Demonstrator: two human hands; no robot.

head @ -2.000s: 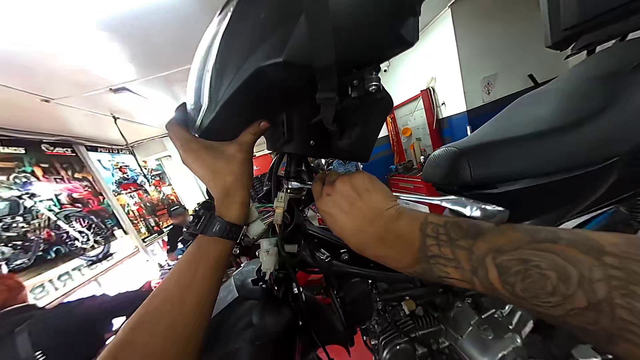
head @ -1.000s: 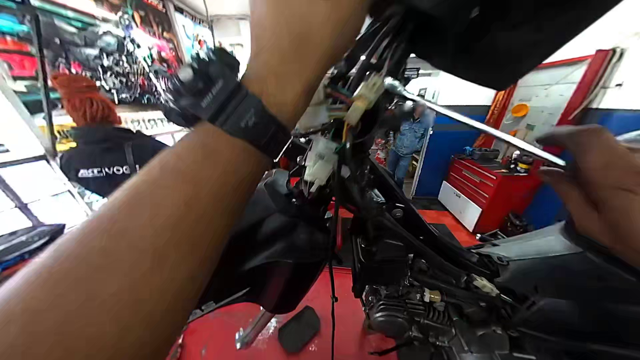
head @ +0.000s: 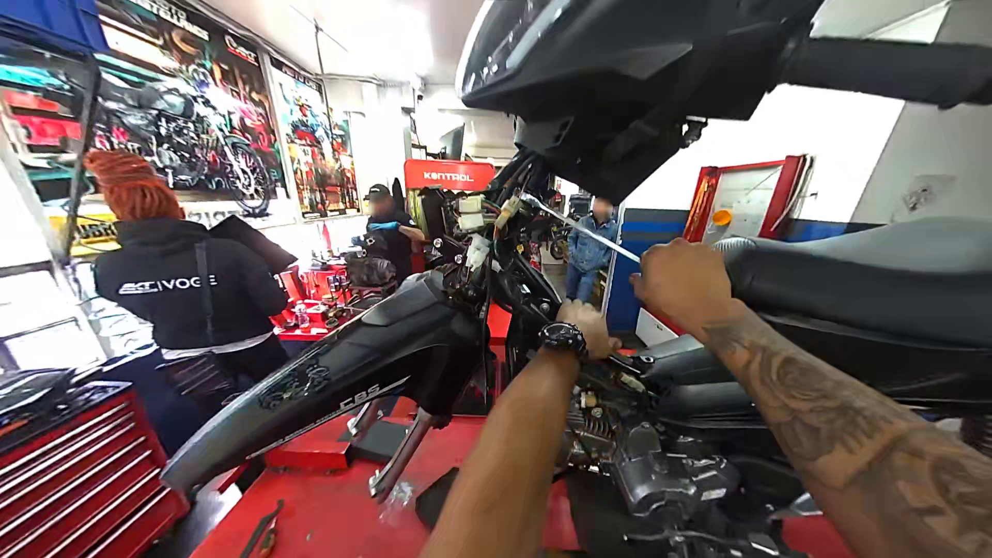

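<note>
My right hand (head: 682,280) is closed around the near end of a long metal wrench (head: 589,231). Its far end meets the motorcycle's steering area beside white wire connectors (head: 474,249). Lower down, my left hand (head: 587,327), with a watch at the wrist, rests on the motorcycle frame; its fingers are partly hidden, so its grip is unclear. Above the wires sits the black front fairing (head: 604,70). A black front fender (head: 356,349) juts to the lower left, and the engine (head: 659,465) lies below my forearms.
The motorcycle stands on a red lift table (head: 325,511). A red tool chest (head: 85,457) is at the lower left. One person in a black jacket (head: 186,287) stands at the left; others are farther back, one in denim (head: 590,256). The black seat (head: 868,302) extends at the right.
My left hand has come down from the front fairing to the frame. My right hand, near the connectors two seconds ago, is now back toward the seat on the wrench. The view has swung.
</note>
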